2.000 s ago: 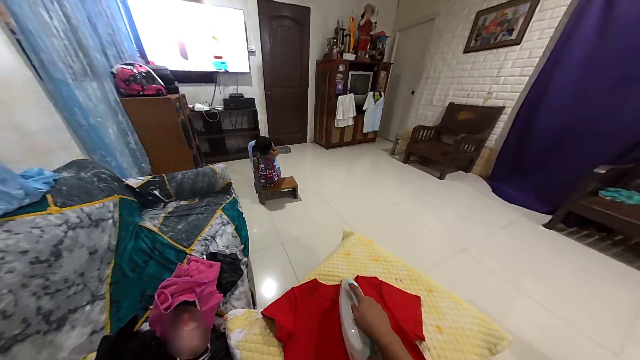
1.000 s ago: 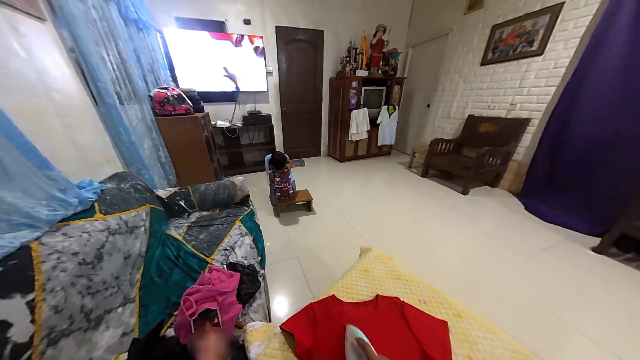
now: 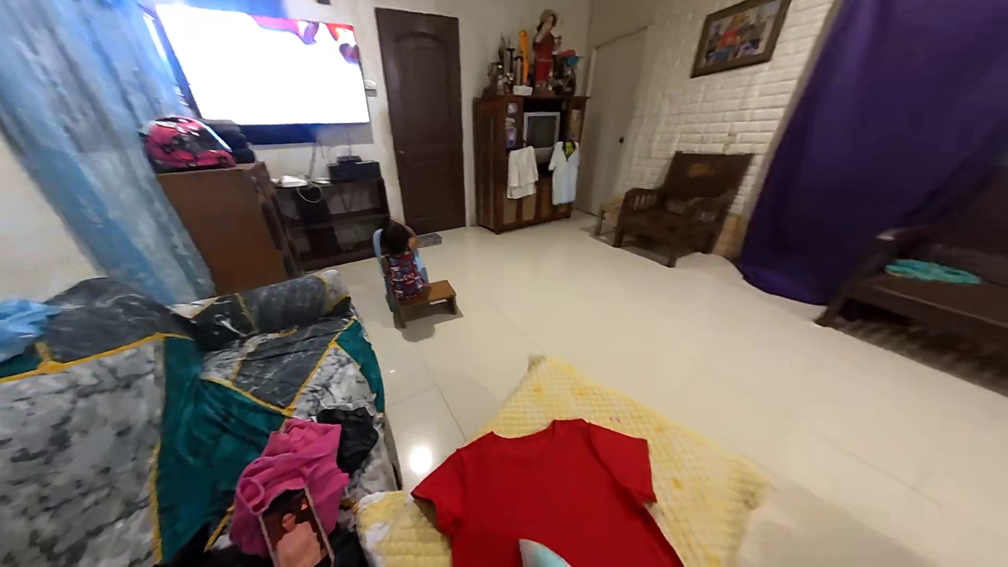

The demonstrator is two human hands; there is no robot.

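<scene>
A red T-shirt (image 3: 551, 488) lies spread on a yellow quilted pad (image 3: 677, 465), its neckline toward the room and its lower part cut off by the frame. Only the pale tip of a clothes iron (image 3: 542, 554) shows, resting over the shirt at the bottom edge. My right hand is out of sight below the frame, so its hold on the iron is hidden. My left hand is not visible either.
On the left, a sofa (image 3: 87, 425) with a patterned cover bears pink cloth (image 3: 295, 472) and a flat item showing a picture (image 3: 298, 531). A person (image 3: 404, 264) sits on a small wooden stool (image 3: 429, 295) ahead. Wooden chairs (image 3: 669, 209) stand right.
The iron has gone lower on the shirt, and only its tip shows now. My right hand, seen on it in both earlier frames, has left the view.
</scene>
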